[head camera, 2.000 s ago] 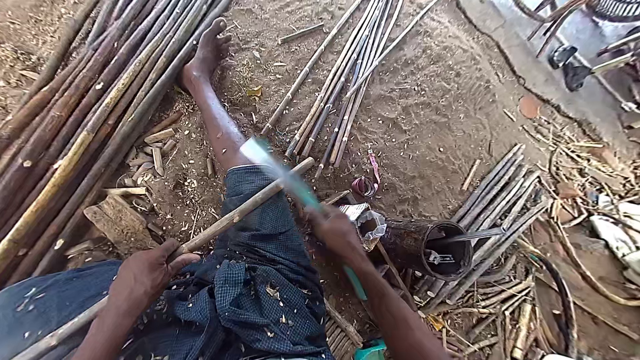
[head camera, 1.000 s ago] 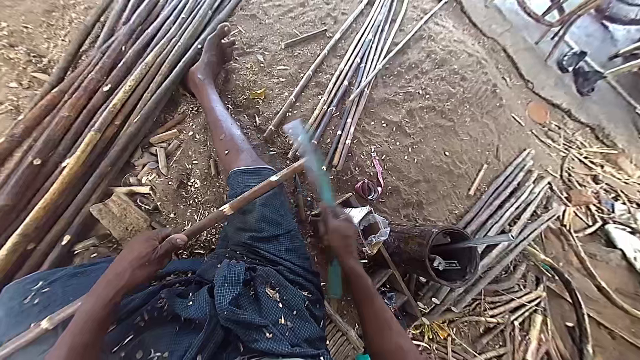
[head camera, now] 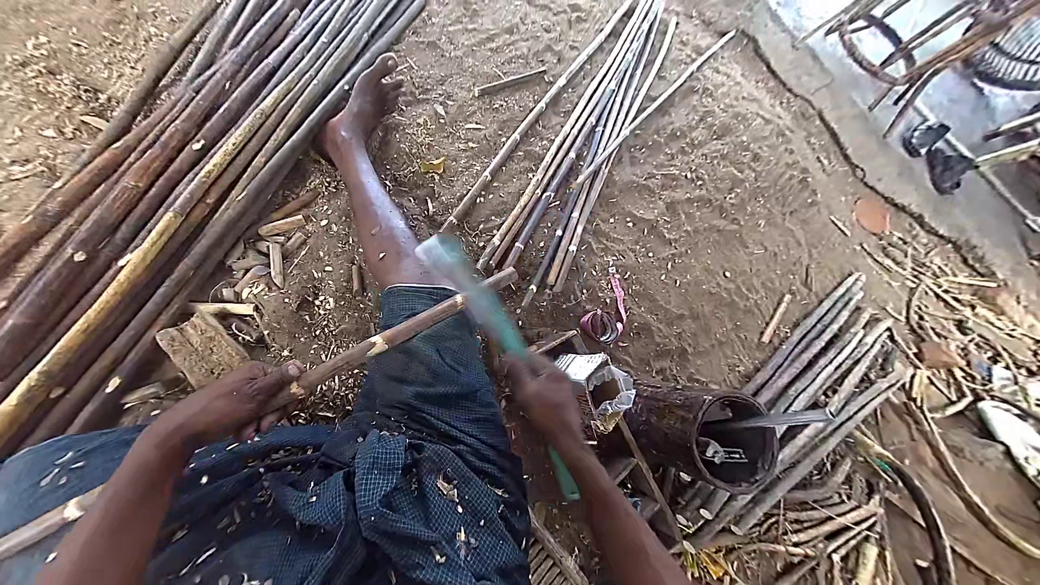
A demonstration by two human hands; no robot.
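Note:
My left hand (head camera: 236,398) grips a brown wooden pole (head camera: 349,366), which slants across my lap and past my raised knee. Pale cut patches mark the pole at its knots. Closed around the green handle of a long-bladed knife (head camera: 475,296) is my right hand (head camera: 546,398). The blade is blurred and crosses the pole near its far end; whether they touch, I cannot tell. Wood chips lie scattered on the blue checked cloth (head camera: 439,479) over my legs.
Thick poles (head camera: 187,179) lie at the left, thinner canes (head camera: 569,162) ahead. On the right are a rusty metal container (head camera: 666,426) with tools inside, a pile of short sticks (head camera: 821,366), a pink measuring tape (head camera: 605,321) and a wood block (head camera: 203,349). My bare foot rests beside the thick poles.
The knife blade has shifted and tilted in my right hand, still near the pole's far end. Both hands keep their hold.

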